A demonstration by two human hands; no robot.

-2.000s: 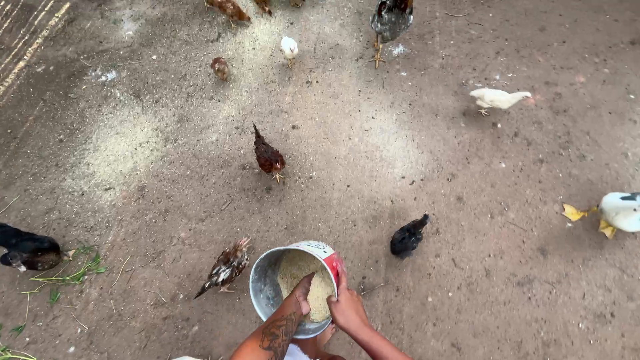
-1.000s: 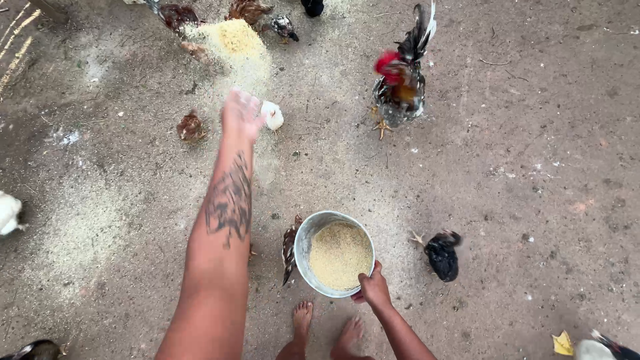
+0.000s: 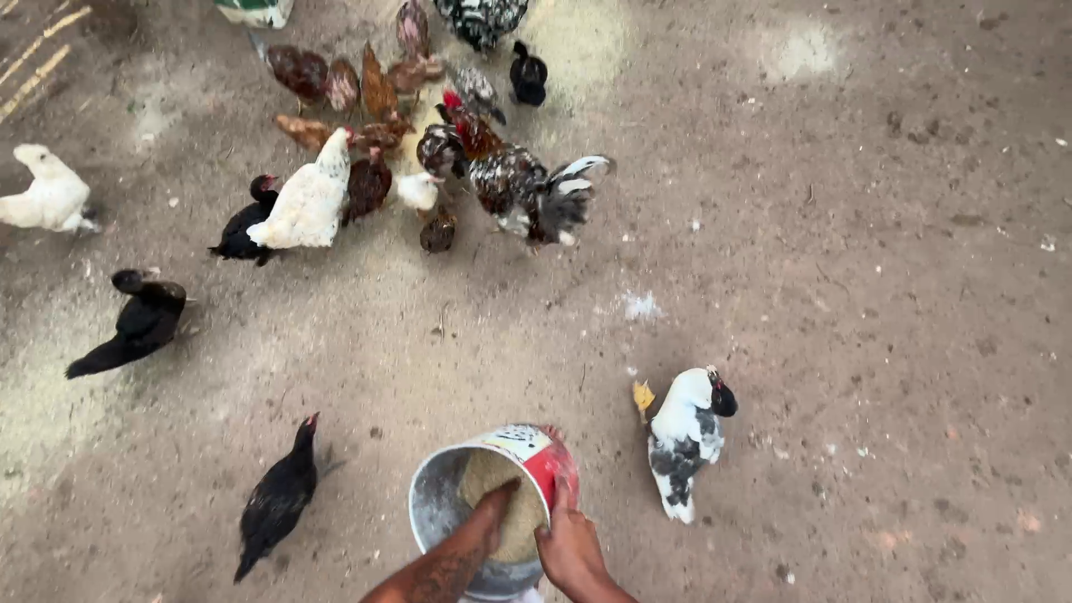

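Note:
A round metal bucket [image 3: 435,494], red and white outside, is tilted at the bottom centre with pale grainy feed [image 3: 523,523] inside. My right hand [image 3: 571,544] grips its right rim, thumb and fingers over the wall. My left hand [image 3: 500,502], on the tattooed arm, reaches into the bucket; its fingers are partly sunk in the feed, so whether they are closed on any cannot be seen. A black and white duck [image 3: 687,444] stands right of the bucket, and a black chicken [image 3: 280,498] is to its left.
Several chickens crowd at the upper middle, among them a speckled rooster [image 3: 511,184] and a white hen [image 3: 310,197]. Another white bird [image 3: 50,193] and a dark bird [image 3: 146,322] stand at the left. Pale feed [image 3: 578,42] is scattered on the dirt ground. A green and white container [image 3: 255,10] shows at the top edge.
My left hand, stretched out over the ground a second ago, is back inside the bucket. The bucket is now tilted. More birds have gathered at the upper middle. The view has shifted.

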